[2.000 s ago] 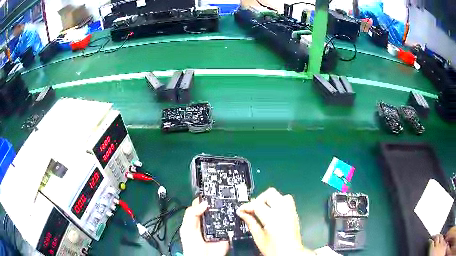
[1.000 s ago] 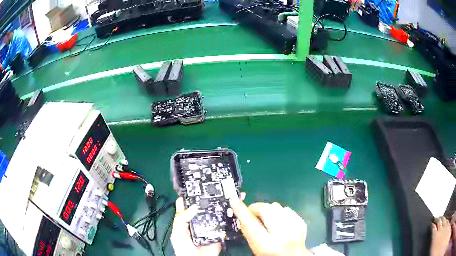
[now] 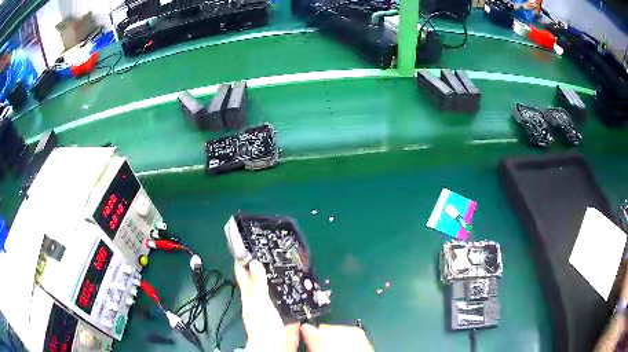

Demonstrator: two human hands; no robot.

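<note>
An open camera housing with a bare circuit board (image 3: pixel 279 265) is tilted above the bench in front of me. My left hand (image 3: pixel 260 306) is shut on its left side. My right hand (image 3: pixel 337 338) is at the housing's lower end, its fingers bent close to the edge. It is partly cut off by the bottom of the picture, and whether it grips anything is unclear. A thin black cable (image 3: pixel 200 299) lies to the left. A camera (image 3: pixel 474 292) lies opened flat to the right, with a black lead at its lower end.
Bench power supplies (image 3: pixel 89 254) with red digits stand at left. A cyan and magenta card (image 3: pixel 452 214) lies above the flat camera. A black foam tray (image 3: pixel 544 227) with cream paper (image 3: pixel 598 253) is at right. Another circuit-board housing (image 3: pixel 242 148) and black slabs (image 3: pixel 220 106) stand farther back.
The housing has turned and tilted. My right hand has moved from the board's face down to its lower end. Small pale and pinkish specks now show on the bench. The head view has shifted slightly.
</note>
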